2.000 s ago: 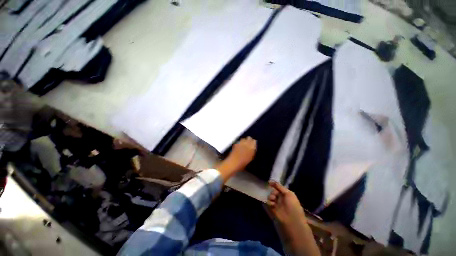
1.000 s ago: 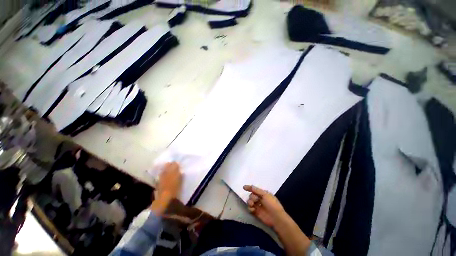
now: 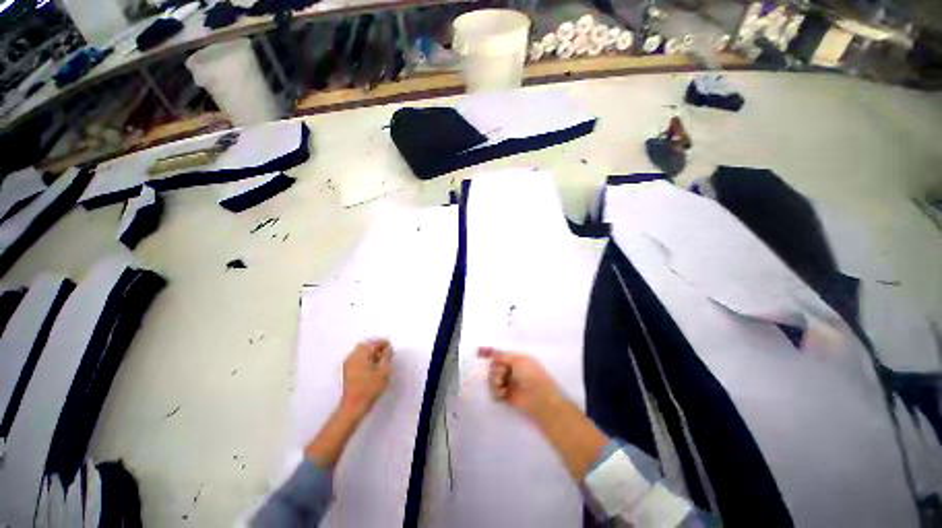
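Note:
Two long panels under white paper lie side by side in front of me, the left panel [image 3: 398, 273] and the right panel [image 3: 525, 268], with a dark fabric edge between them. My left hand [image 3: 367, 373] is loosely curled over the left panel, fingertips together. My right hand [image 3: 508, 380] is over the right panel, its fingers curled and the index finger partly forward. Whether either hand pinches something small cannot be told. Dark fabric layers [image 3: 611, 376] show right of the right panel.
A wide paper-covered panel [image 3: 723, 309] with a torn, lifted patch lies at right. Cut stacks [image 3: 72, 351] lie at left. A dark stack [image 3: 439, 139] and a dark tool with an orange-brown handle [image 3: 667, 150] are at the far side. White bins [image 3: 491, 46] stand beyond.
The view has swung up and shows the far table side. My left hand has left the crumpled paper at the panel's near end; both hands are now over the middle of the panels.

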